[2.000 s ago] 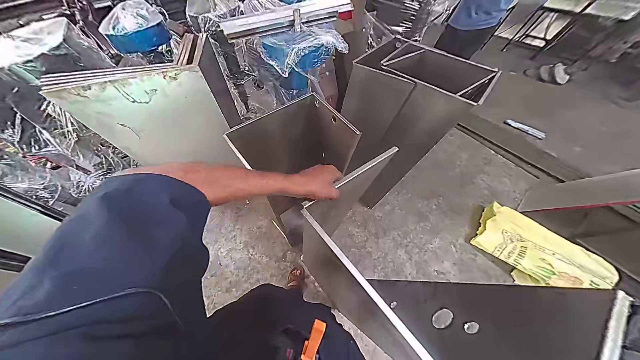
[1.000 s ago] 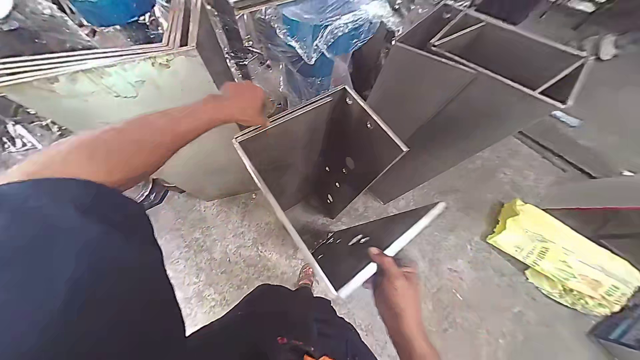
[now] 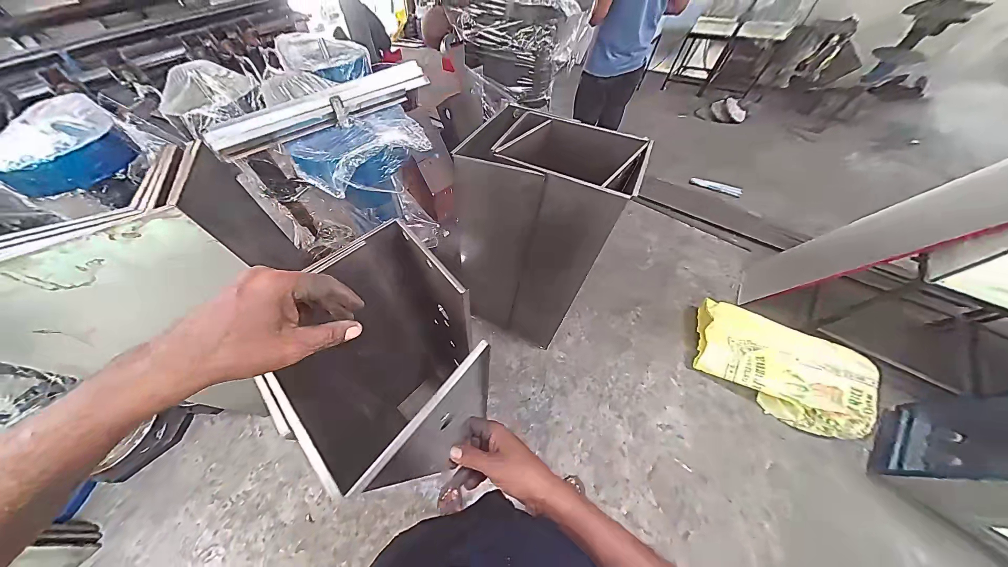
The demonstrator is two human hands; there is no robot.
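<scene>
Before me, a sheet-metal casing (image 3: 358, 335) stands on the concrete floor, its dark inner faces showing and several holes along its right wall. My left hand (image 3: 295, 323) hovers over the casing's left side, thumb and fingers apart, holding nothing. At the casing's near right, a flat metal panel (image 3: 429, 433) with a pale folded edge slants upward. My right hand (image 3: 492, 461) has its thumb and curled fingers at that panel's lower right corner and appears to pinch it; the fingertips are partly hidden.
A taller metal casing (image 3: 535, 236) stands behind. Stacked pale panels (image 3: 118, 291) lean at left, near plastic-wrapped blue objects (image 3: 63, 153). A yellow printed sack (image 3: 787, 370) lies on the floor at right, beside a large slanted panel (image 3: 882, 228). A person (image 3: 626, 47) stands at the back.
My left hand has come off the casing's upper edge, which it gripped a second ago. My right hand, out of view two seconds ago, has shifted from the panel's pale edge to its lower corner.
</scene>
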